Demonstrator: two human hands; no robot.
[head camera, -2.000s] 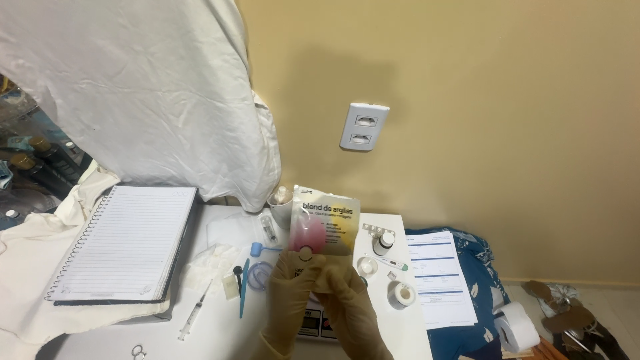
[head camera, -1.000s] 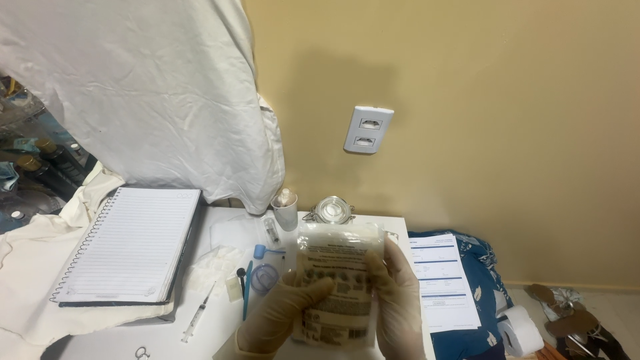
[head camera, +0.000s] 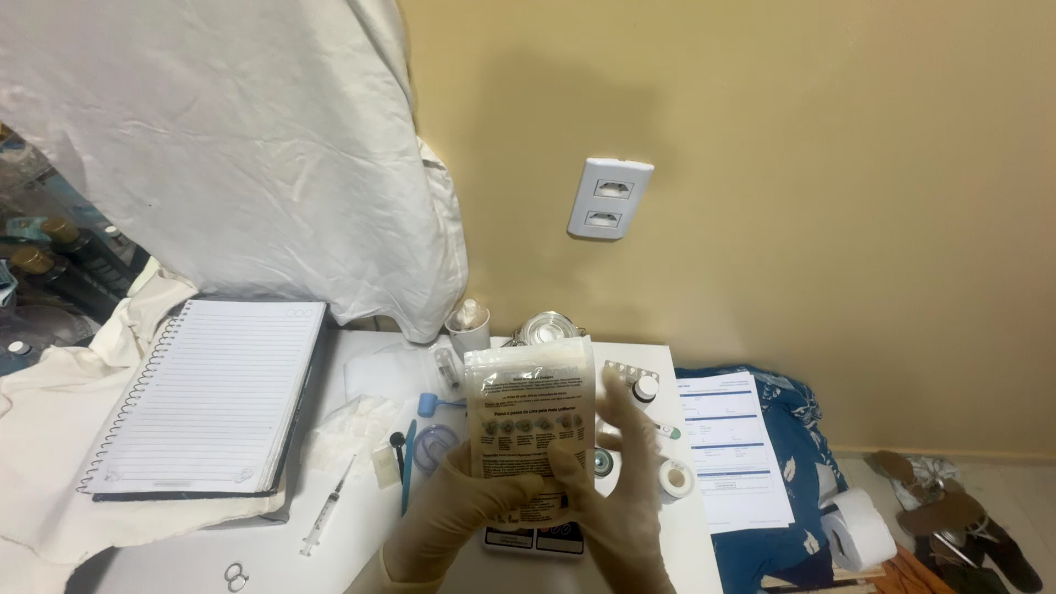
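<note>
My left hand (head camera: 462, 499), in a pale latex glove, grips the lower left of a printed plastic pouch (head camera: 528, 396), its thumb across the front. On the pouch's lower right lies the thumb of my gloved right hand (head camera: 619, 487), the fingers raised beside the pouch. The pouch stands upright with its text-covered back facing me. Behind its lower end shows part of a dark-panelled device (head camera: 559, 540). Left of the pouch are a syringe (head camera: 323, 518), a blue stick tool (head camera: 408, 469), a black-tipped applicator (head camera: 398, 450) and coiled clear blue tubing (head camera: 436, 448).
A spiral notebook (head camera: 206, 396) lies at the left on cloth. Behind the pouch stand a white cup (head camera: 469, 330) and a glass jar (head camera: 549, 328). At right are a capped bottle (head camera: 645, 388), a tape roll (head camera: 676, 478), printed sheets (head camera: 734, 454) and a toilet paper roll (head camera: 860, 528).
The pouch showed its pink and yellow front two seconds ago; now its back faces me. My right hand's fingers have spread away from the pouch's right edge since one second ago.
</note>
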